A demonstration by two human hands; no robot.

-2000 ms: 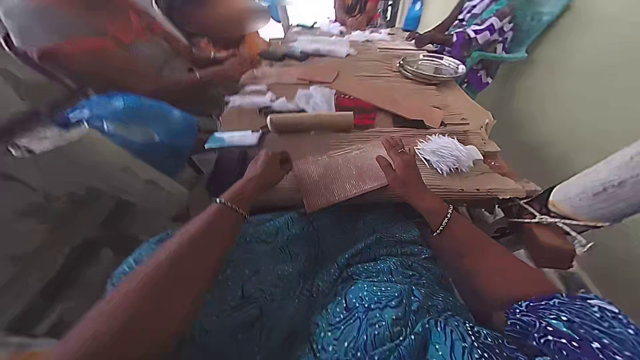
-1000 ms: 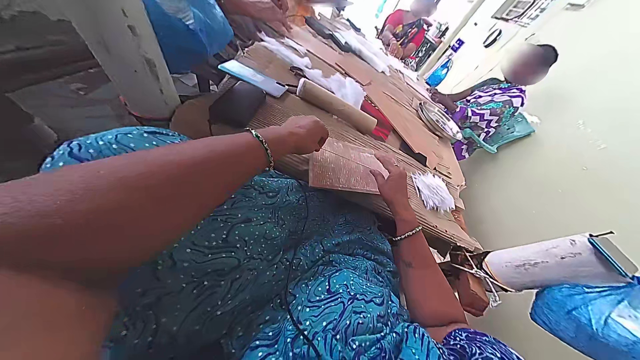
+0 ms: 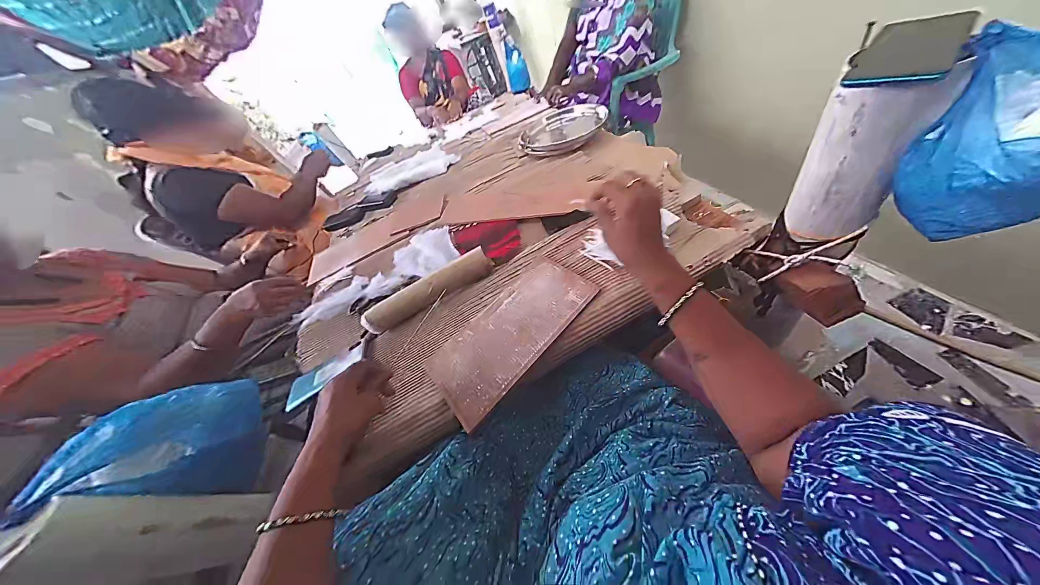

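Note:
A flat brown rectangular board (image 3: 512,341) lies at the near edge of the table, with neither hand on it. My left hand (image 3: 353,398) is at the table's left edge, fingers curled, beside a light blue flat object (image 3: 325,375); whether it holds anything is not clear. My right hand (image 3: 630,215) is raised over a pile of white wicks or cotton strips (image 3: 601,246), fingertips pinched together, with a small white bit at them. A tan cardboard-like tube (image 3: 426,291) lies beyond the board, next to white cotton (image 3: 424,253) and a red cloth (image 3: 487,238).
Steel plates (image 3: 563,130) stand farther back on the corrugated cardboard (image 3: 691,264) covering the table. People sit along the left side and at the far end. A white post (image 3: 845,154) with a hanging blue bag (image 3: 967,154) is at the right; another blue bag (image 3: 154,439) is at lower left.
Both hands have come off the brown board: the left has moved to the left, the right away to the white pile. The view has swung noticeably.

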